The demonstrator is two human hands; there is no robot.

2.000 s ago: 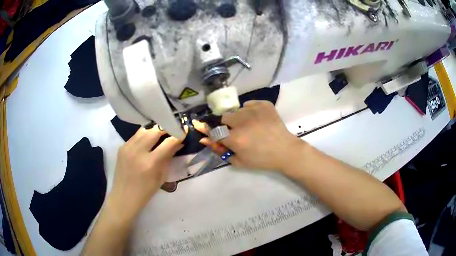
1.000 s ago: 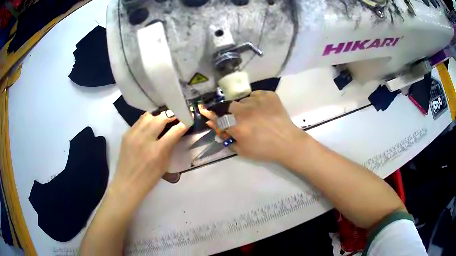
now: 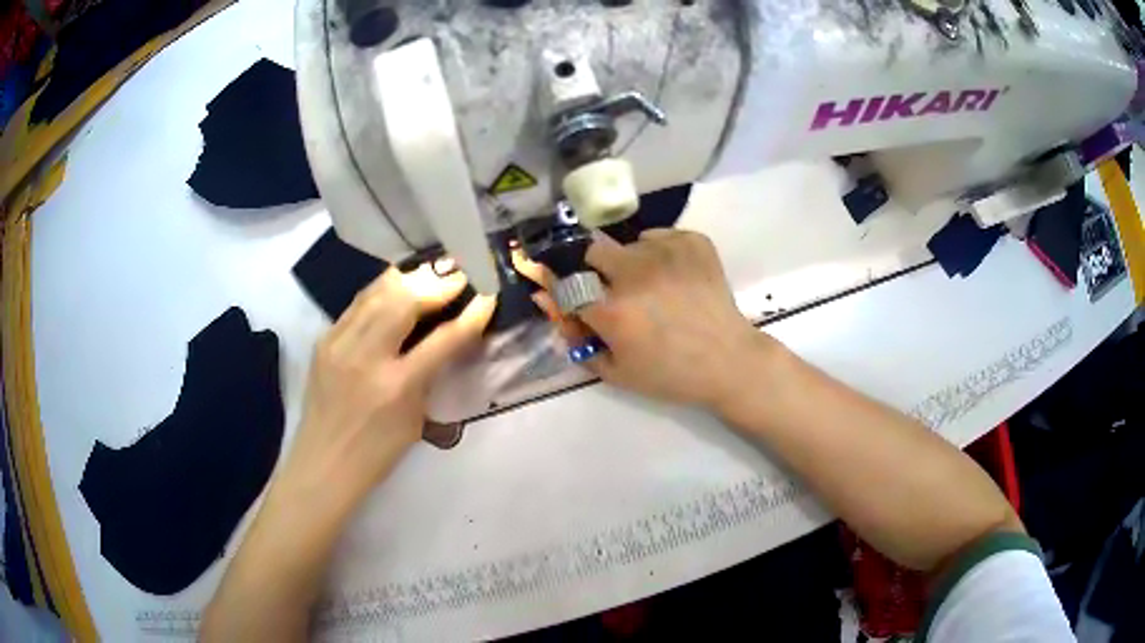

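Observation:
A dark cut piece (image 3: 339, 270) lies under the head of the white sewing machine (image 3: 791, 75) and shows on both sides of it. My left hand (image 3: 383, 345) presses and holds the cloth left of the needle area, thumb and fingertips close to the white take-up guard (image 3: 433, 138). My right hand (image 3: 659, 314) is right of the needle, its fingertips at the presser foot area. It holds thread snips (image 3: 584, 348), with an orange and blue handle part; their blades are blurred over the bed. The needle and any label are too small or hidden to tell.
A curved dark piece (image 3: 188, 459) lies at the left, another dark piece (image 3: 258, 136) behind it. Small dark squares (image 3: 964, 244) lie at the right, near a dark item with a red edge (image 3: 1058, 239). A printed ruler (image 3: 603, 549) runs along the front edge. Yellow tape borders the table.
The machine and table have shifted right and slightly up in the view. My hands have stayed at the needle area, fingertips slightly shifted. The snips' blades are now more blurred.

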